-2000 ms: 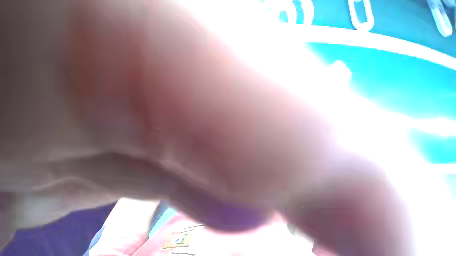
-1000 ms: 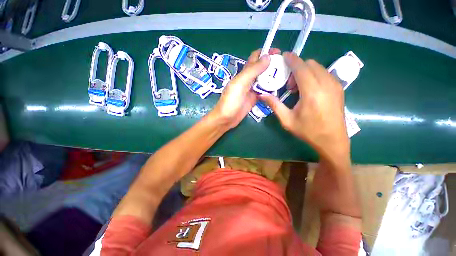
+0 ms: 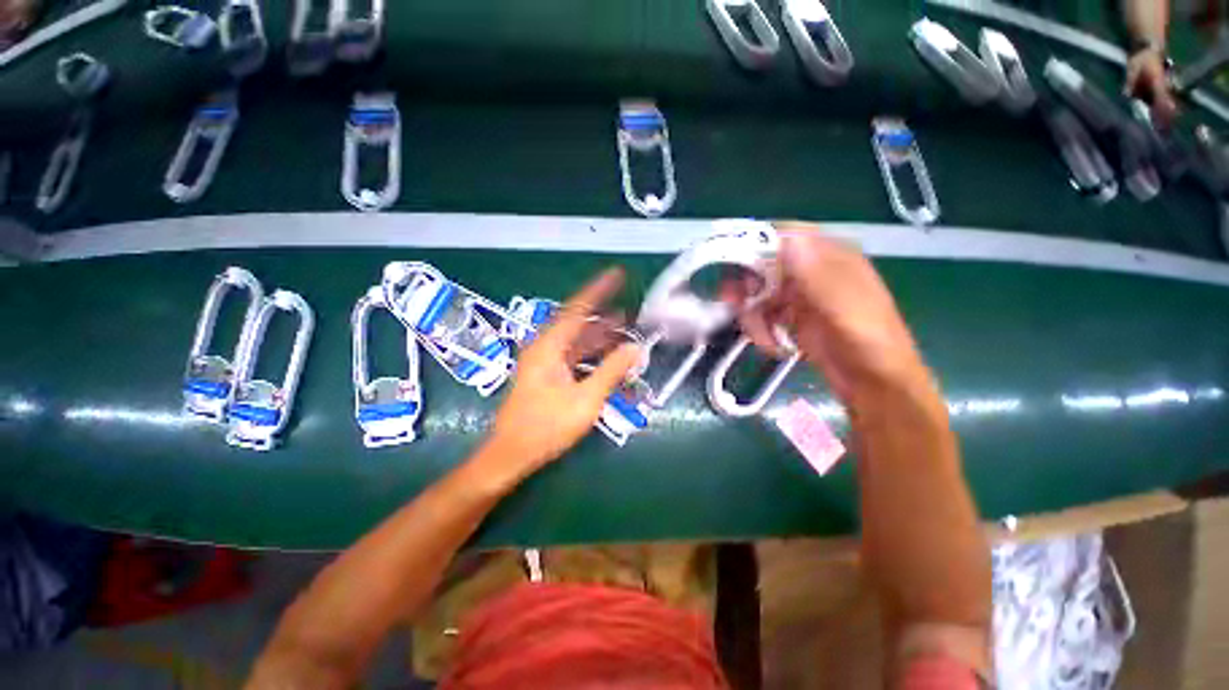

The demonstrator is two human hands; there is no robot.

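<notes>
My right hand (image 3: 815, 303) grips a white loop part (image 3: 701, 290), which is blurred and held above the green ledge (image 3: 539, 506). My left hand (image 3: 559, 384) is just left of it with thumb and forefinger apart and no part clearly in its grip. A blue-marked unit (image 3: 623, 404) lies partly under my left fingers. Another white loop (image 3: 755, 391) lies below my right hand. To the left lie more blue-marked units, one alone (image 3: 388, 384), two side by side (image 3: 270, 384) and an overlapping group (image 3: 452, 330).
A pale divider strip (image 3: 472, 236) crosses beyond the ledge. Several blue-marked units (image 3: 644, 148) and white loops (image 3: 818, 41) lie on the belt. A pink slip (image 3: 811, 435) is near my right wrist. White parts fill a carton (image 3: 1058, 613) at lower right. Another person's hand (image 3: 1150, 81) shows at upper right.
The view has shifted, showing more of the belt. My hands have moved apart. The white part is now in my right hand only and tilted, and my left hand has let it go.
</notes>
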